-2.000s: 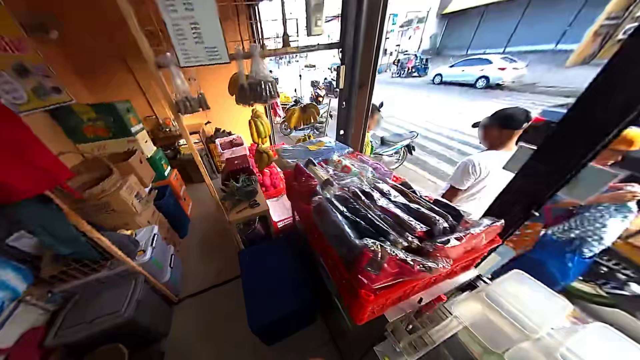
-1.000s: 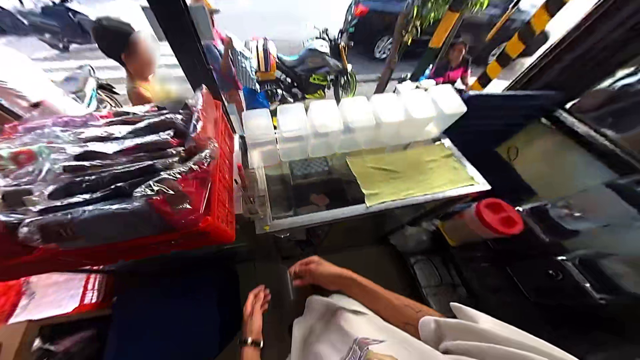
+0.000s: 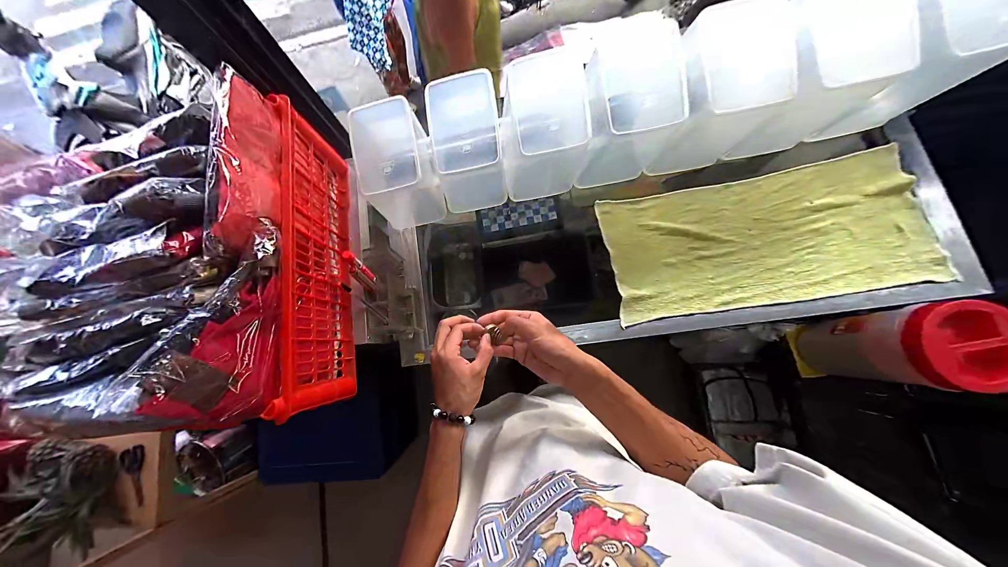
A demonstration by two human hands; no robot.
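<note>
Both of my hands meet in front of my chest, just over the near edge of a glass-topped counter (image 3: 787,303). My left hand (image 3: 459,362), with a beaded bracelet at the wrist, has its fingertips at a small stack of what look like coins (image 3: 493,331). The thumb and fingers of my right hand (image 3: 535,342) pinch the same stack from the other side. A yellow-green cloth (image 3: 772,236) lies on the counter to the right. Several translucent plastic containers (image 3: 465,126) stand in a row along the counter's far side.
At the left stands a red plastic basket (image 3: 319,252) with plastic-wrapped goods (image 3: 118,260). A blue box (image 3: 331,441) is below it. A red-lidded container (image 3: 965,346) lies at the right. Part of a person (image 3: 457,39) shows beyond the counter. Pineapples (image 3: 63,488) sit at lower left.
My hands were apart one second ago and are now together at the small stack. The view has swung from the doorway and street to the counter.
</note>
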